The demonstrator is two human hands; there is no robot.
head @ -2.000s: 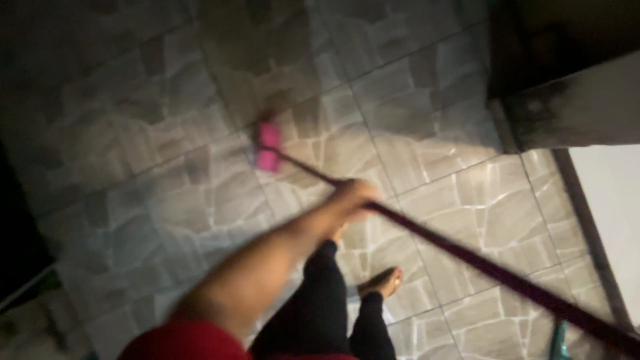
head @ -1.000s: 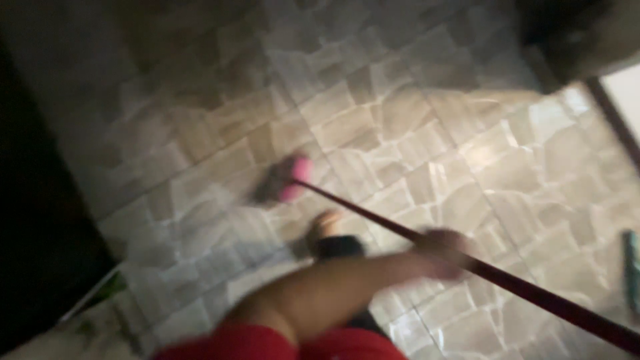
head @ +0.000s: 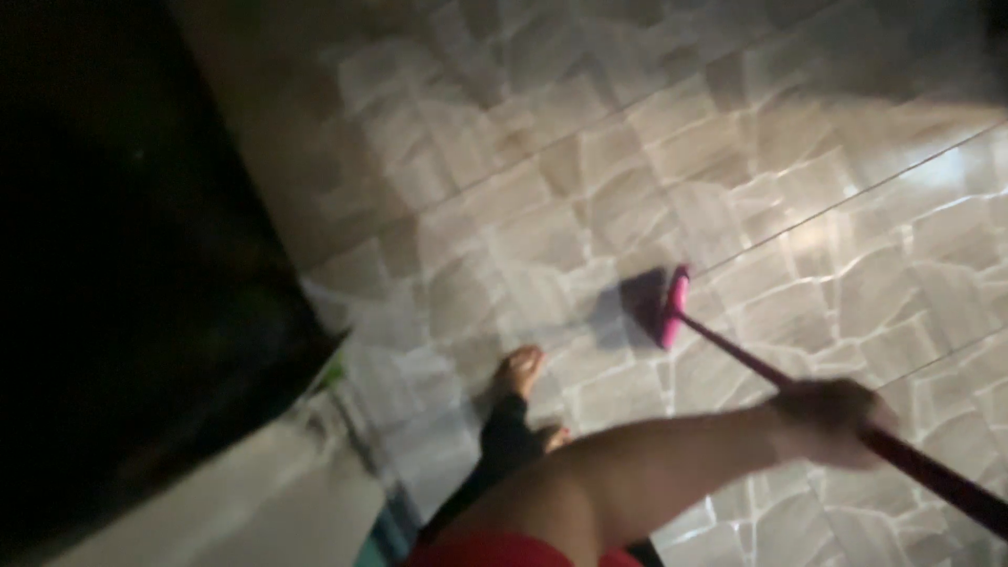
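My left hand [head: 835,421] is closed around the dark red handle [head: 937,472] of a broom, with the arm stretched across to the right above my legs. The broom's pink head [head: 675,307] is at the floor, up and left of the hand, and its dark bristles [head: 644,303] point left. The handle runs on past the hand and leaves the view at the lower right. My right hand is not in view. The image is blurred, so single fingers cannot be told apart.
The floor has stone-patterned tiles [head: 535,244]. My bare foot [head: 524,368] stands left of the broom, the other partly hidden by the arm. A very dark area [head: 142,236] fills the left, bordered below by a pale surface [head: 260,488] with a bit of green [head: 332,372].
The view has shifted strongly toward the left side of the floor. My left hand stays on the handle, and the broom head is now farther to the right of my feet.
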